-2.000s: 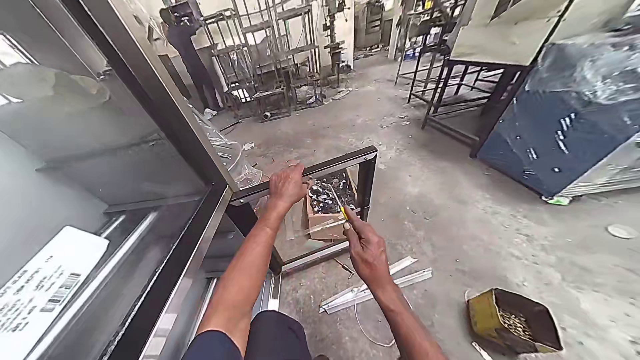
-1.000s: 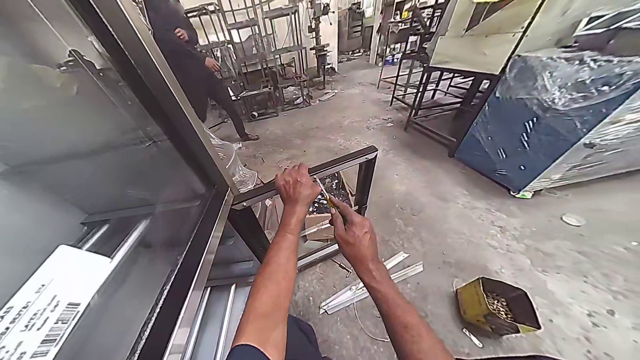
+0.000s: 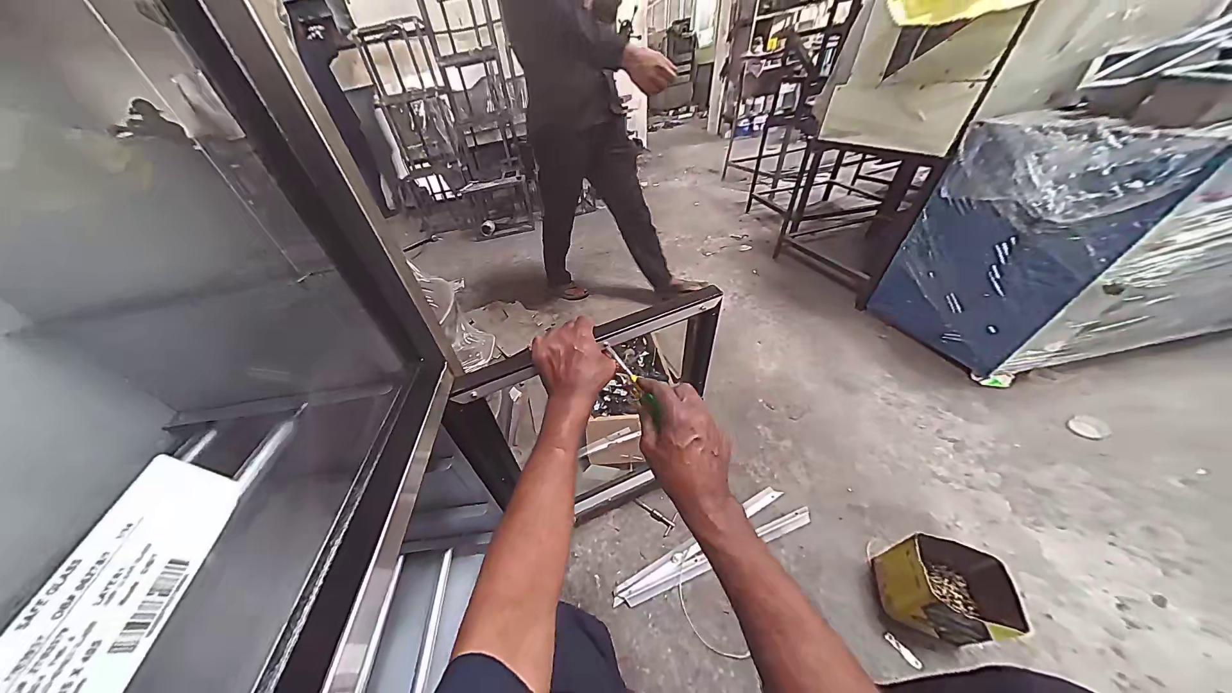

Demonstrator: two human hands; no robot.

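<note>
My left hand (image 3: 575,363) grips the top rail of a dark rectangular metal frame (image 3: 664,310), which stands out beside a large glass-fronted cabinet (image 3: 327,192). In my right hand (image 3: 685,438) is a screwdriver (image 3: 630,375) with a green and yellow handle. Its shaft slants up to the left, and its tip lies by the rail close to my left fingers; whether it touches a screw cannot be told. Through the frame shows a cardboard box (image 3: 616,428) with small dark pieces in it.
White metal strips (image 3: 712,553) and a T-shaped tool (image 3: 656,517) lie on the floor. A yellow container (image 3: 948,589) of small metal parts stands at the right. One person (image 3: 587,125) walks beyond the frame; another (image 3: 346,96) stands behind. A plastic-wrapped blue unit (image 3: 1049,250) is at the right.
The nearer person has come in from the left and moved right, now past the frame. My right hand still holds the screwdriver near my left hand on the rail.
</note>
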